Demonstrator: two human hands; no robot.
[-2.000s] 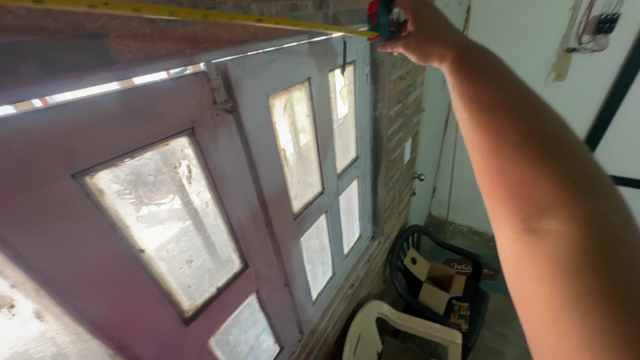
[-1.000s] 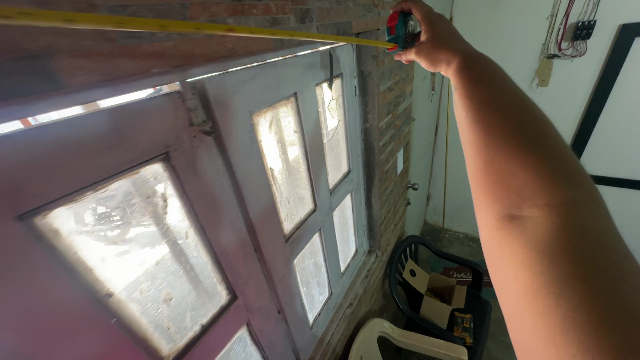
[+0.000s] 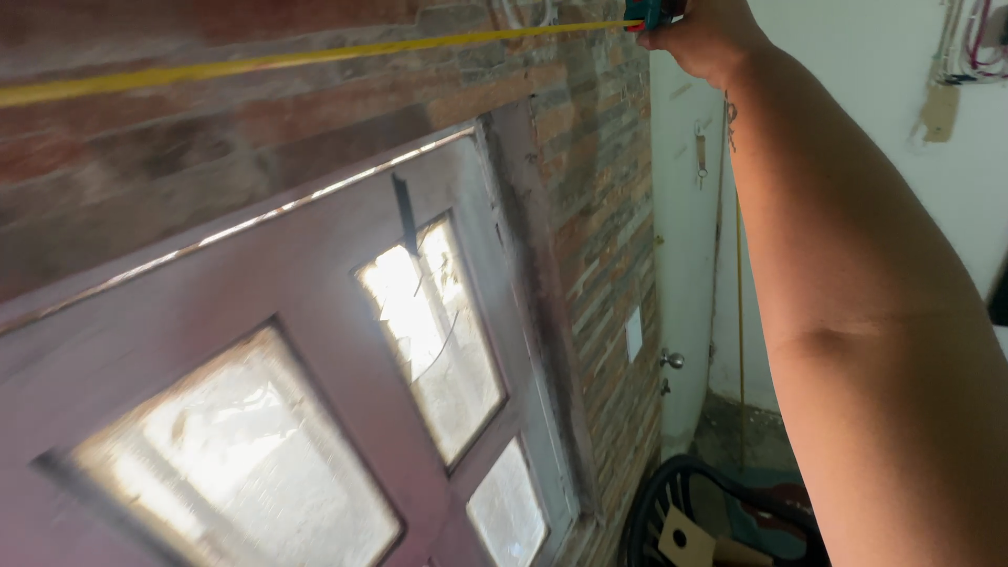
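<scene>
At the top of the head view, my right hand [image 3: 709, 39] grips the teal and red case of a tape measure [image 3: 647, 14], partly cut off by the frame's top edge. From the case a yellow tape blade [image 3: 331, 53] runs out to the left edge, in front of the brick-faced wall [image 3: 331, 118] and above the door frame. Beneath it is a greyish-purple panelled door [image 3: 260, 268] with glass panes [image 3: 260, 449], one of them cracked [image 3: 441, 331]. My left hand is out of view, and the far end of the blade is hidden too.
A dark plastic chair [image 3: 685, 465] holding an open cardboard box [image 3: 685, 539] stands at the bottom right. Behind it are a pale door [image 3: 677, 236] with a round knob [image 3: 672, 360] and a wall with loose wires [image 3: 976, 47]. A white switch plate [image 3: 635, 335] is on the brick.
The view has shifted a lot, toward the door's upper right corner. My right hand still holds the tape measure, and more brick wall shows above the door. The pale chair has left the view.
</scene>
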